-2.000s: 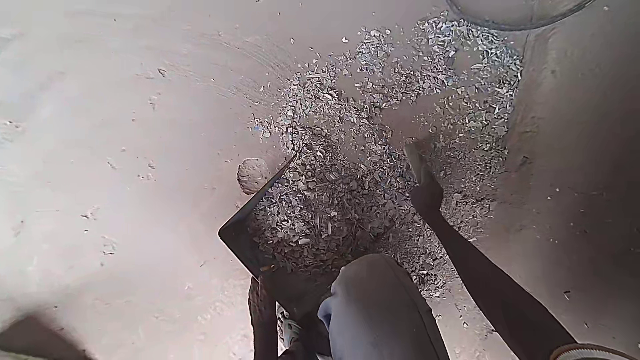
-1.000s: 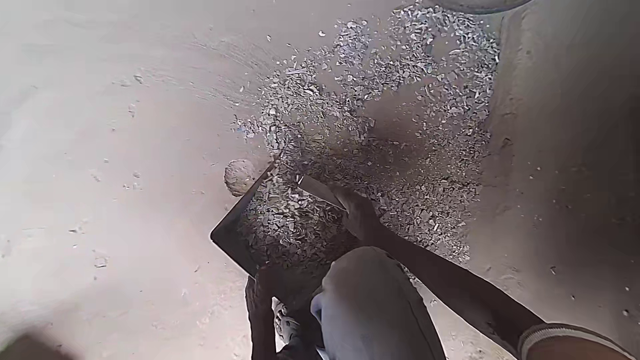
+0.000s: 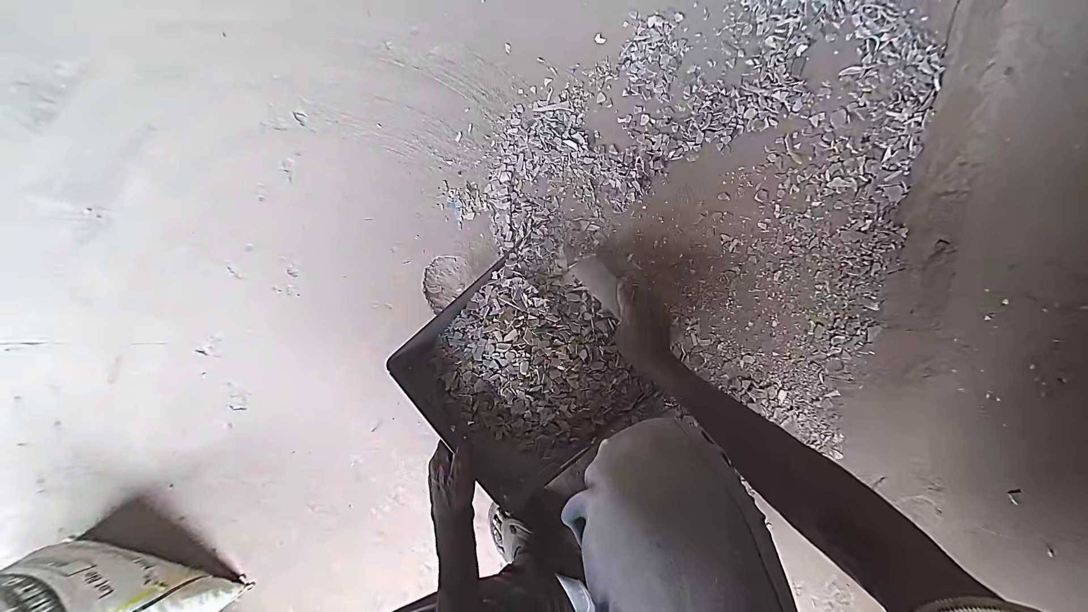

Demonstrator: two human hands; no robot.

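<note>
A dark tray-like scoop [image 3: 416,374] lies tilted on the ground, heaped with small pale flakes and chips [image 3: 535,365]. My left hand [image 3: 452,480] grips its near left edge, fingers along the rim. In my right hand [image 3: 639,319] is a flat, pale piece [image 3: 597,282], its exact kind unclear, held at the scoop's right side among the flakes. More loose flakes [image 3: 765,76] are spread over the ground beyond and to the right, around a brown bare patch.
A round, rough lump [image 3: 446,280] touches the scoop's far left side. A printed sack [image 3: 119,578] bearing writing lies at the bottom left. My knee [image 3: 680,518] is close to the scoop's near side, with a shoe [image 3: 508,534] beside it.
My right hand moved left from the spread flakes to the scoop, and is now slightly farther forward. My left hand stays on the scoop's edge. The sack has come into view.
</note>
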